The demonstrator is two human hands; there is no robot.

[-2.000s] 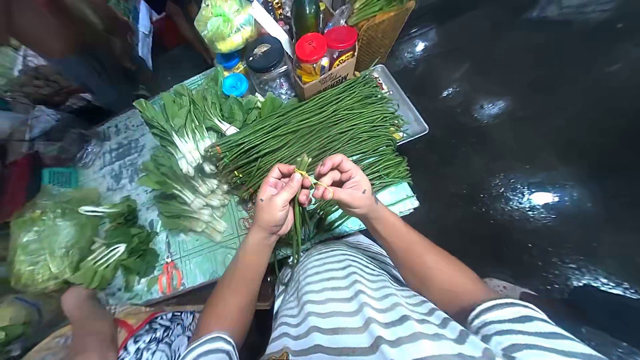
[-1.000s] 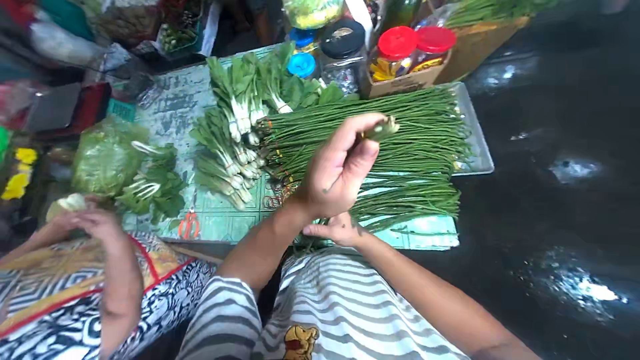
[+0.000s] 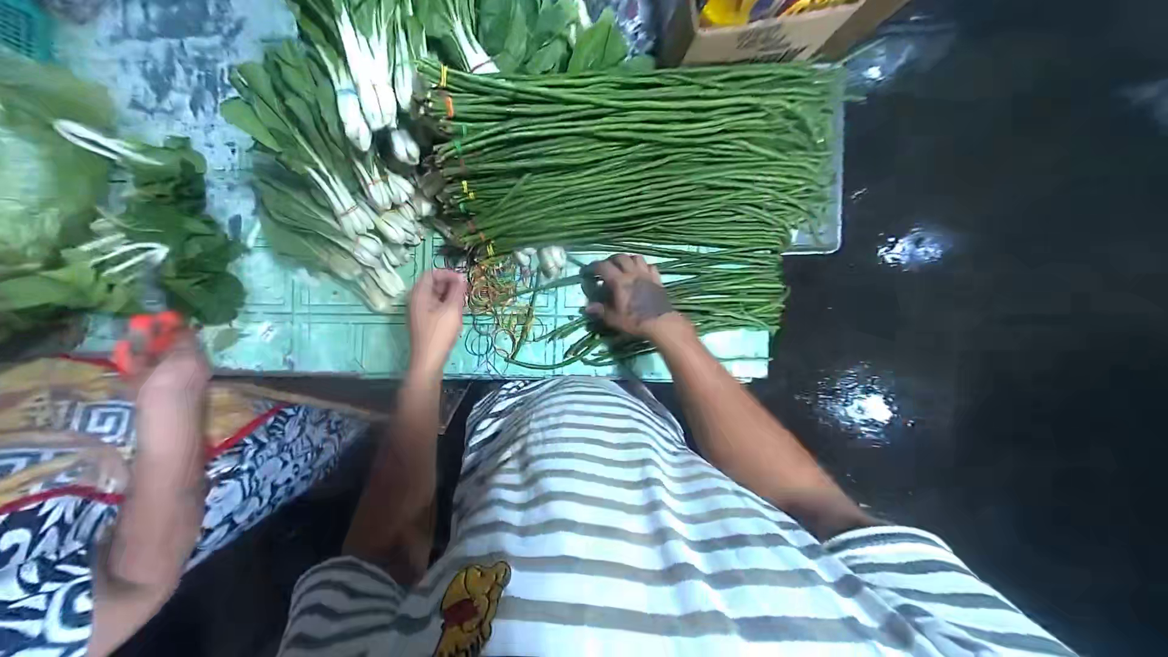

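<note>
My left hand is just left of a pile of coloured rubber bands, its fingertips curled together; whether it pinches anything is not visible. My right hand lies palm down on loose yardlong beans near the table's front edge; whether it grips any is hidden. Behind both hands, rubber-banded bundles of yardlong beans lie side by side, their tied ends to the left. Bunches of leafy greens with white stems lie left of the beans.
A co-worker's hand at the left holds orange-handled scissors, blurred. Near it are more leafy greens and a plastic bag of greens. A cardboard box stands at the back. A metal tray sticks out beneath the beans; wet dark floor lies right.
Both hands have come apart: the left is now by the rubber bands, the right down on the loose beans. The co-worker's hand now has the orange scissors, which lay on the table before. The view has shifted.
</note>
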